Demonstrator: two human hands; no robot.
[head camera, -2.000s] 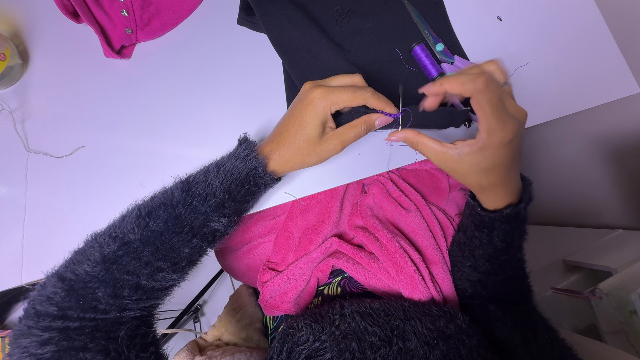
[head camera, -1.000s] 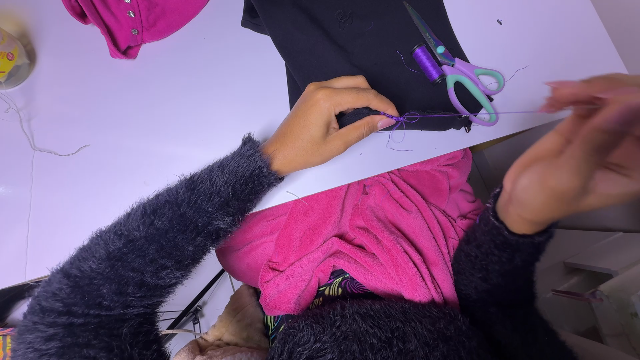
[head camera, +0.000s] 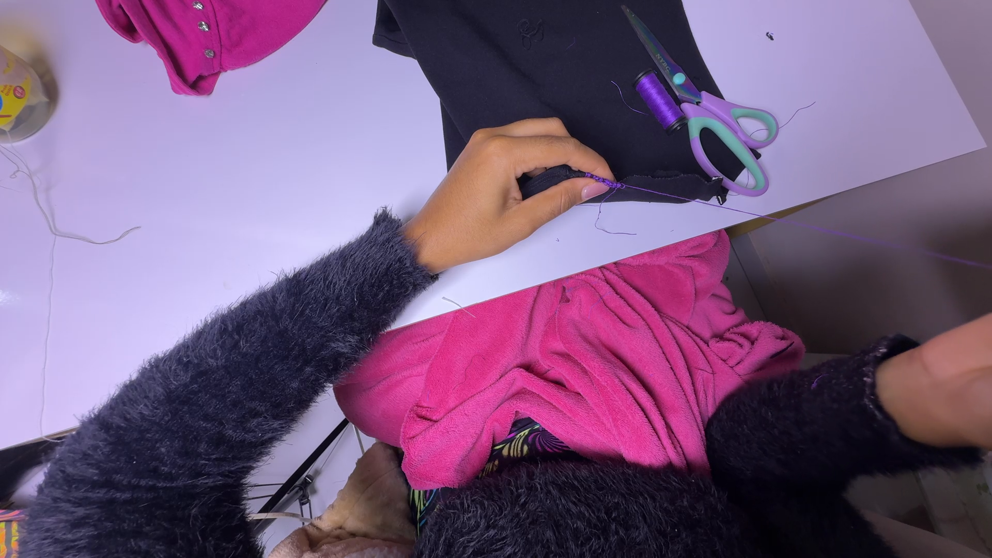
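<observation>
My left hand (head camera: 527, 178) pinches the edge of a black garment (head camera: 542, 85) between thumb and fingers, where purple stitches (head camera: 603, 180) run along the fold. From that spot a purple thread (head camera: 821, 229) stretches taut to the right and leaves the view. Only the wrist and part of my right hand (head camera: 942, 387) show at the right edge; its fingers are out of frame, and no needle is visible. A spool of purple thread (head camera: 659, 101) lies on the garment, touching scissors (head camera: 697, 105) with lilac and mint handles.
A magenta garment with snaps (head camera: 225, 39) lies at the table's (head camera: 232, 155) back left, near a round container (head camera: 19, 93) at the edge of view. Loose pale thread (head camera: 54, 225) trails below it. Pink plush cloth (head camera: 573, 349) covers my lap under the table's front edge.
My right hand has moved away from the stitches to the right, mostly out of view, and the purple thread is now drawn out long. My left hand keeps its pinch on the black cloth.
</observation>
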